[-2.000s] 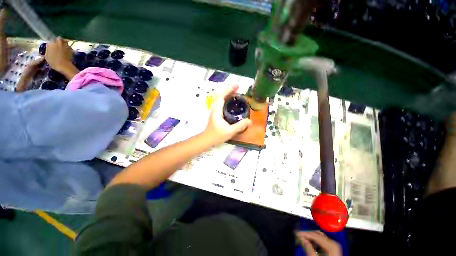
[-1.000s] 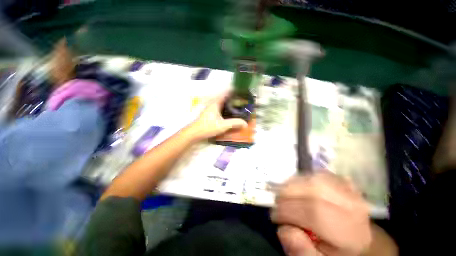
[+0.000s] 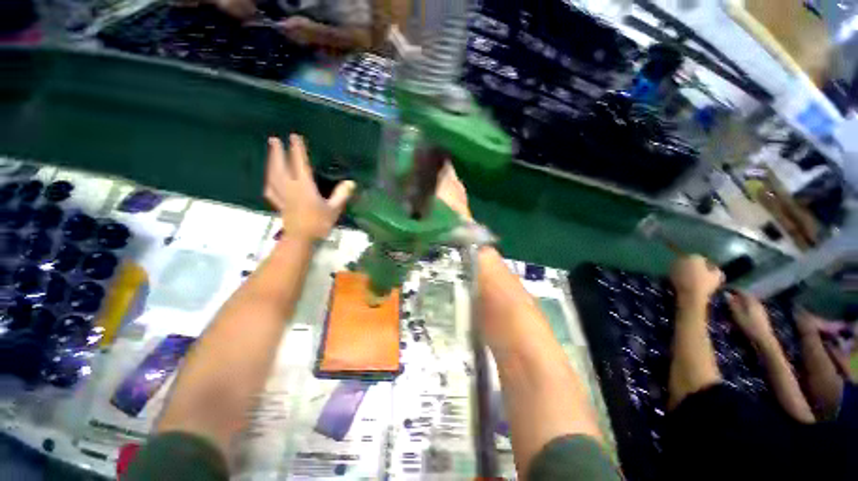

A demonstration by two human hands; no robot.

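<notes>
The green hand press [image 3: 405, 216] stands in front of me, slightly blurred. Its orange pad [image 3: 362, 333] shows no black part on it. My left hand [image 3: 303, 193] reaches over the green belt left of the press, fingers spread. A dark shape [image 3: 331, 184] lies beside its thumb, partly hidden by the press; whether they touch is unclear. My right hand [image 3: 453, 193] reaches behind the press from the right; its fingers are mostly hidden. The dark press lever [image 3: 482, 376] hangs alongside my right forearm, with its lower end out of view.
Round black parts [image 3: 80, 240] fill the left side beside a yellow strip [image 3: 122, 301]. Printed sheets [image 3: 282, 413] cover the bench. A black tray [image 3: 611, 329] and other people's arms [image 3: 696, 329] are at right. Dark stacked trays [image 3: 555, 85] stand beyond the green belt [image 3: 188, 131].
My left hand has left the pad area and moved forward over the belt. My right hand has let go of the lever and moved behind the press. The view has tilted up.
</notes>
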